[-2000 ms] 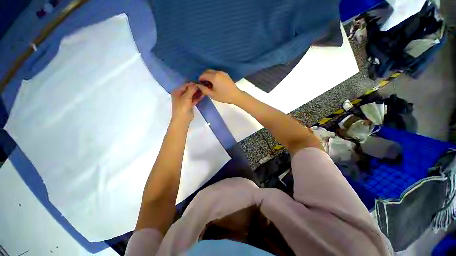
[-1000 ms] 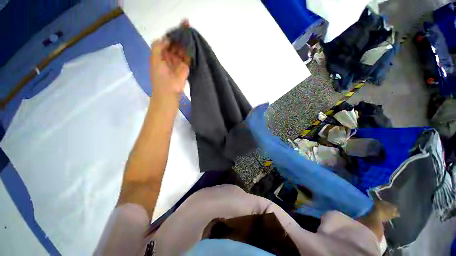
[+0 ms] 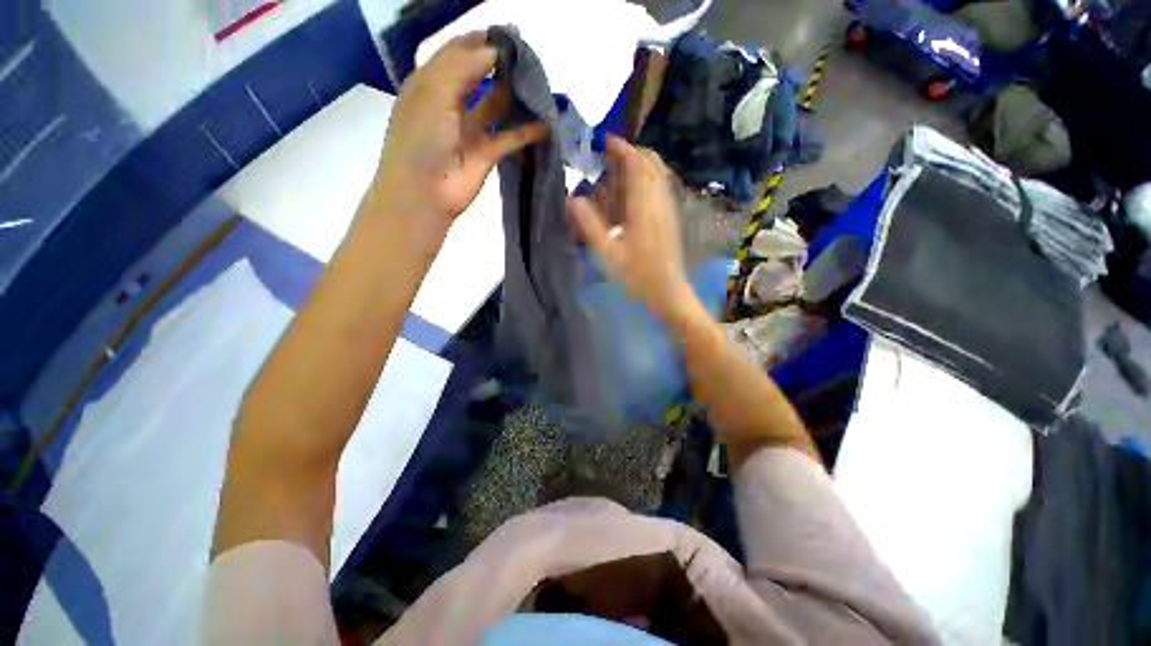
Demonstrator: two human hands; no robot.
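A dark grey cloth panel [image 3: 537, 271] hangs in folds in front of me, with a blurred blue-grey part at its lower right. My left hand [image 3: 461, 120] holds its top end, raised over the table. My right hand [image 3: 631, 221] is beside the cloth on its right, fingers spread and blurred; I cannot tell if it touches the cloth. A white backing piece [image 3: 189, 416] lies on the blue template [image 3: 271, 271] at the left, partly hidden by my left arm.
A brown wooden bar [image 3: 152, 303] crosses the template's far end. Layered dark panels with white edges [image 3: 978, 271] lie at right, above white pieces [image 3: 934, 467]. Dark fabric [image 3: 707, 107] and beige scraps [image 3: 773, 271] lie beyond, near yellow-black floor tape [image 3: 761, 208]. A blue cart [image 3: 915, 38] stands at the far right.
The view has turned right. The cloth, spread flat at first, now hangs from my raised left hand. My right hand has come back from the far right towards the cloth.
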